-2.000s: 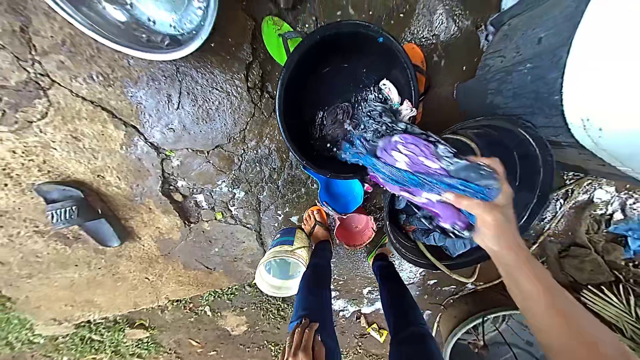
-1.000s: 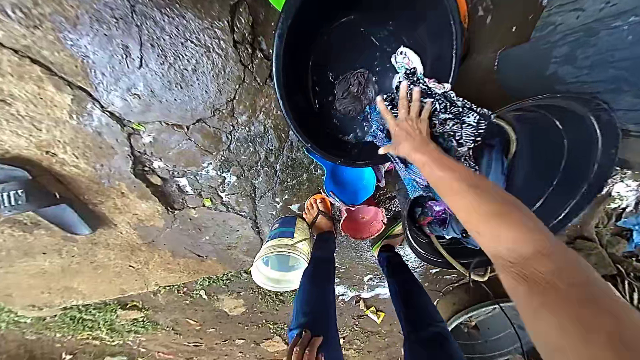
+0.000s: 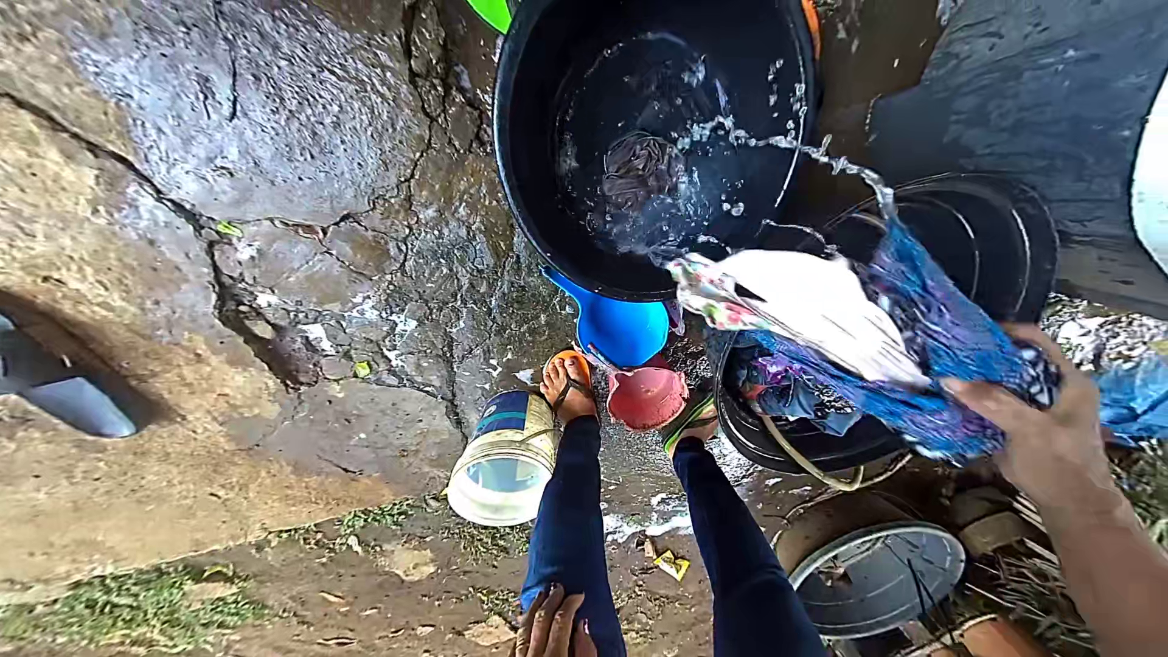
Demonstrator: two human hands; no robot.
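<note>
My right hand (image 3: 1049, 411) grips a bundle of wet clothes (image 3: 958, 347), blue-purple patterned with a white piece and a floral end. The bundle hangs over a black bucket and the near right rim of a large black tub (image 3: 511, 173), with water streaming off it. Inside the tub a dark crumpled cloth (image 3: 641, 169) lies in water. More clothes (image 3: 803, 392) fill the black bucket (image 3: 739, 438) with a pale handle. At the bottom, my left hand (image 3: 554, 625) rests on my left leg near the knee; its fingers show, and it holds nothing visible.
Between tub and feet are a blue dipper (image 3: 622, 328) and a pink plastic bowl (image 3: 648, 398). A whitish bucket (image 3: 502, 461) lies by my left foot. A dark slide sandal (image 3: 73, 401) is on cracked wet concrete at left. A round grey lid (image 3: 876, 579) lies lower right.
A second ago my right hand was spread over the clothes at the tub's rim; now it holds a bundle off to the right, and water flies from it. The left hand stays at the leg.
</note>
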